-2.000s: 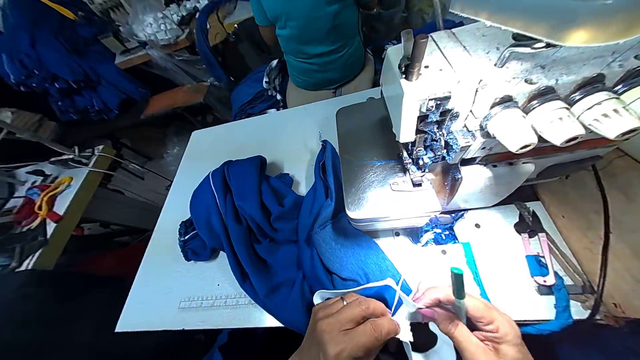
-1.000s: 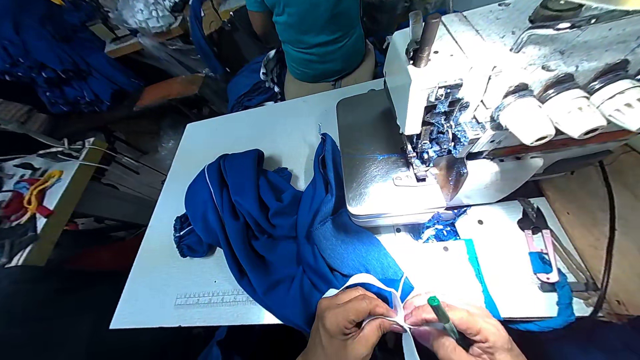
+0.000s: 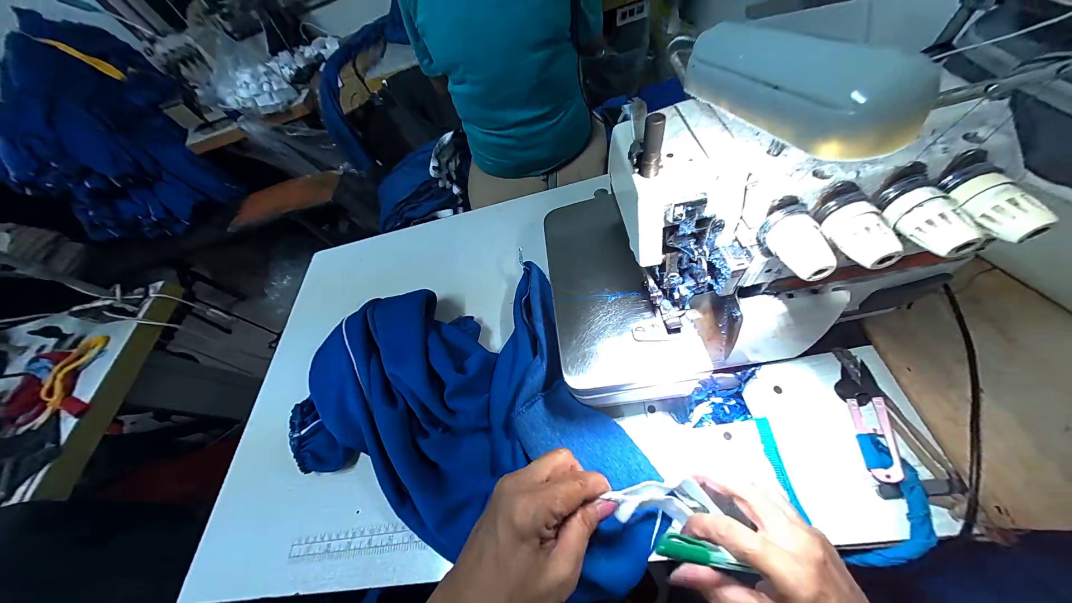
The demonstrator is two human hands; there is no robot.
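A white elastic band or tape [image 3: 649,500] runs between my two hands above a blue garment [image 3: 435,385]. My left hand [image 3: 540,523] pinches one end between thumb and index finger. On the other side, my right hand [image 3: 754,544] grips the white strip near its fingertips and also holds a green-capped pen or marker [image 3: 695,550], which points left. The garment lies bunched on the white table, its lighter blue panel under my hands. Just beyond stands an overlock sewing machine [image 3: 670,293], with blue thread waste around its needle area.
Thread snips with pink handles [image 3: 875,435] lie at the right, with blue cloth wound through them. A ruler scale [image 3: 360,540] shows on the white table [image 3: 251,519]. A person in a teal shirt [image 3: 519,84] sits beyond it. Blue garments [image 3: 84,142] are heaped at the far left.
The pen in my right hand has gone from upright to lying nearly flat, pointing left. My hands have drawn a little apart, with the white strip between them. The view has shifted, showing more of the machine.
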